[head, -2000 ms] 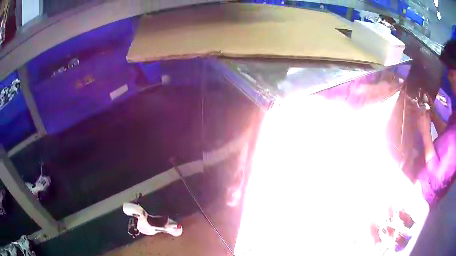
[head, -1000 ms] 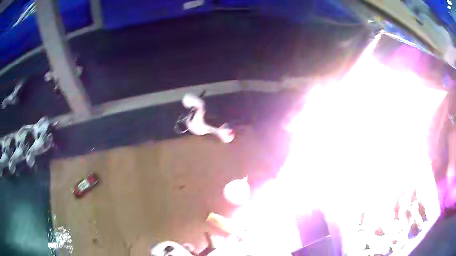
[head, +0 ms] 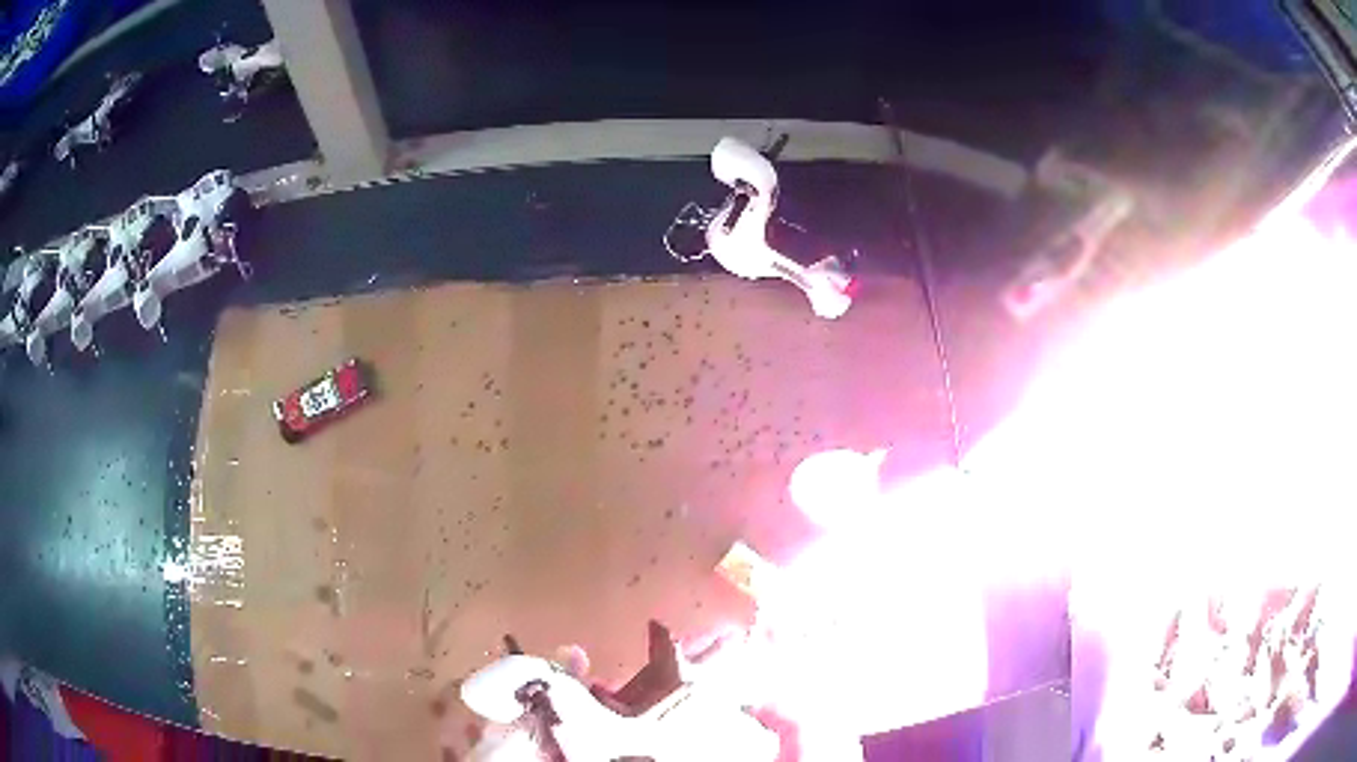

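A large white toy scooter [head: 595,722] with a dark seat part lies at the bottom centre, cut off by the picture's edge and partly lost in glare. A small pinkish spot shows beside it, too unclear to name. A second white scooter [head: 755,238] lies on its side behind the cardboard [head: 447,521]. A rounded white piece [head: 836,487] and a narrow yellowish item [head: 740,567] lie at the glare's edge. Neither my left hand nor my right hand can be made out; the glare could hide one.
A small red-and-black item [head: 323,399] lies on the cardboard's left part. Several white scooters [head: 149,268] stand in a row at left. A grey rail [head: 595,143] and post [head: 331,90] are behind. Glare covers the right, with a crate of parts [head: 1235,670] at lower right.
The view has swung down and left, away from the stacked cardboard and the person at right. The bench, red-and-black item and large scooter have come into view. No object has clearly moved.
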